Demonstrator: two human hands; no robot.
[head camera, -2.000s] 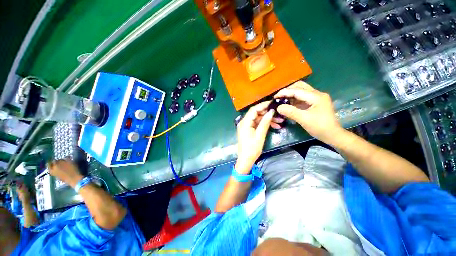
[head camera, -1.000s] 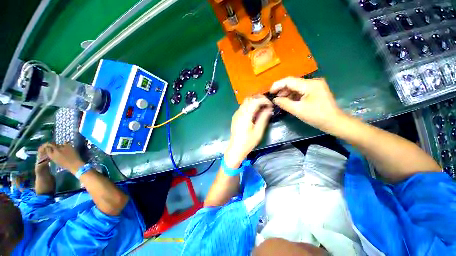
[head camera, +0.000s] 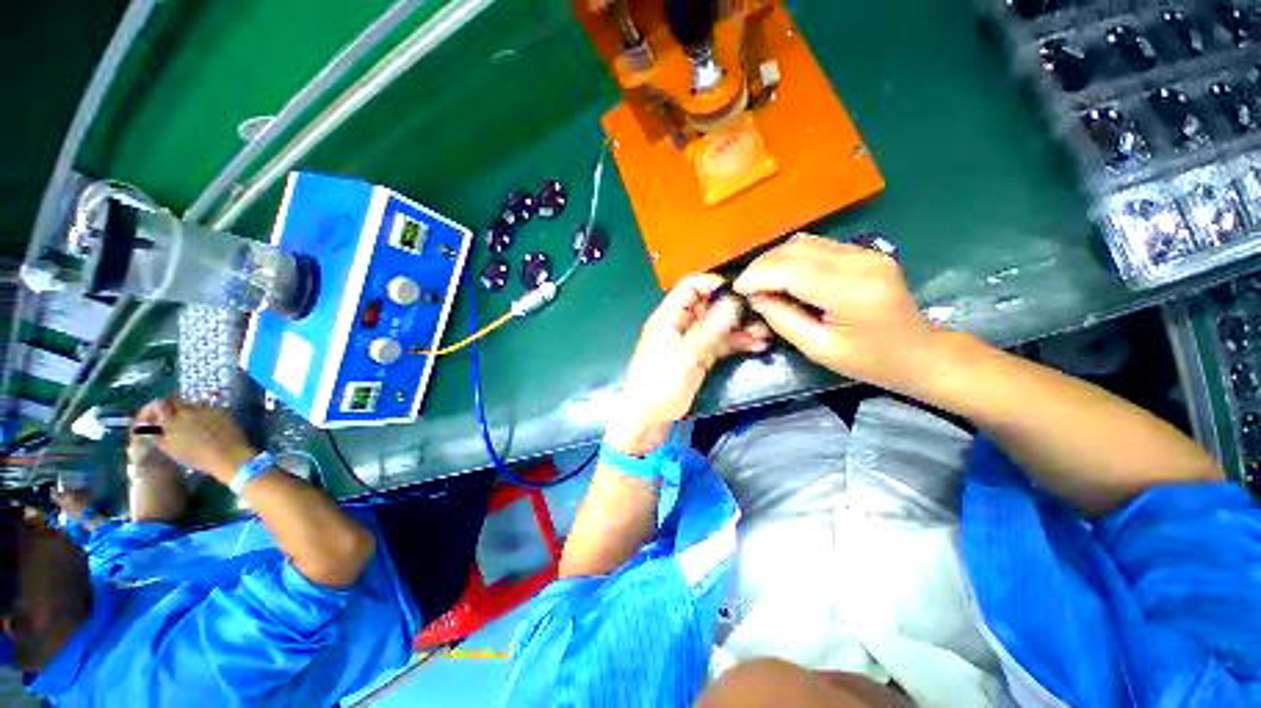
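Observation:
My left hand (head camera: 680, 346) and my right hand (head camera: 846, 313) meet at the bench edge, just below the orange base plate of the toggle press (head camera: 816, 166). Their fingertips hold a small dark round part (head camera: 736, 300) between them; fingers cover most of it. The press nest (head camera: 733, 156) shows no dark part on it. Another small dark part (head camera: 874, 245) lies by the plate's lower right corner, beyond my right hand.
A cluster of dark parts (head camera: 535, 266) lies between the press and a blue controller box (head camera: 362, 297) with yellow and blue tubing. A blister tray (head camera: 1175, 125) is at upper right. Another person's hand (head camera: 194, 436) is at left, above a red stool (head camera: 484, 595).
The view has shifted slightly. My hands stay together at the bench edge and my fingers have shifted around the part. A dark part by the plate's lower right corner now shows.

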